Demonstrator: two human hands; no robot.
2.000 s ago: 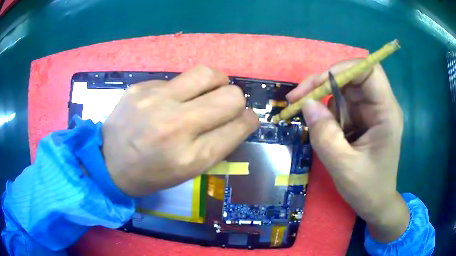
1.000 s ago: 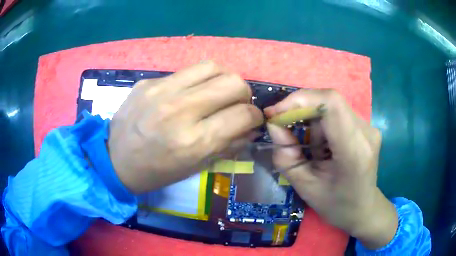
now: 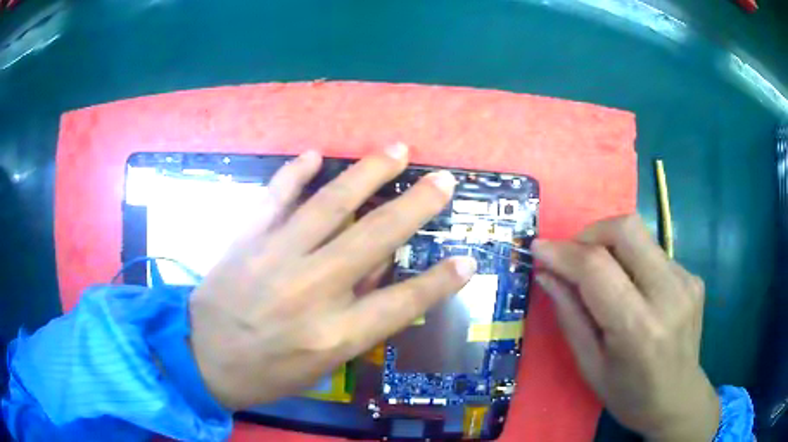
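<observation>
The open tablet (image 3: 333,164) lies insides up, with its blue main board (image 3: 423,388) at the right end. My left hand (image 3: 320,276) rests across the tablet with fingers spread; its index fingertip is at the top edge of the silver shield cover (image 3: 445,332). My right hand (image 3: 631,319) is at the tablet's right edge, closed on thin tweezers (image 3: 510,253), which point left over the upper part of the board. Most of the tweezers is hidden in the hand. Whether the tips hold anything cannot be told.
The red foam pad (image 3: 346,108) lies under the tablet on the green bench (image 3: 363,47). The yellow pry stick (image 3: 664,203) lies on the bench right of the pad. Yellow tape (image 3: 497,331) crosses the shield's right edge. An orange flex (image 3: 474,421) is at the lower right.
The pry stick has left my right hand and lies on the bench. My left hand has opened and spread over the tablet. My right hand has moved right and down. The tablet appears lower.
</observation>
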